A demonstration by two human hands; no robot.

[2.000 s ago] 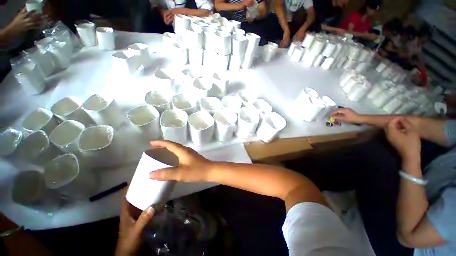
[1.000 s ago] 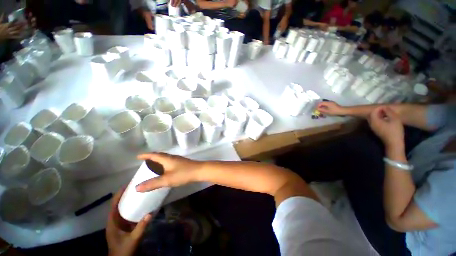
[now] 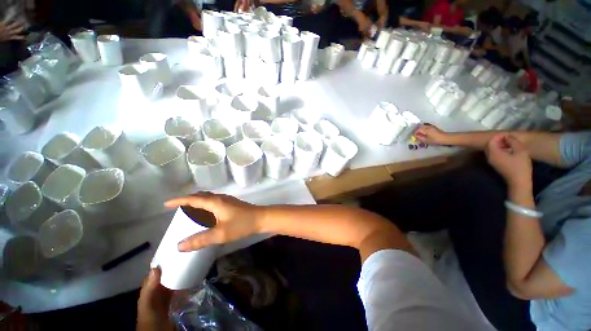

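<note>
A white hollow cup is held tilted above my lap at the table's front edge. My right hand grips its upper end, with fingers around the dark open mouth. My left hand is at its lower left side, partly cut off by the bottom edge of the picture. A crinkly clear plastic bag is just under the cup beside my left hand; how it is held is hidden.
Rows of cups stand on the white table cover, with stacked cups behind. A black stick-like tool lies left of the held cup. Brown board lines the table edge. A person's hand touches small coloured items at right.
The clear bag has come up into view below the cup. My left hand has shifted lower at the cup's side. My right hand stays on the cup's upper end.
</note>
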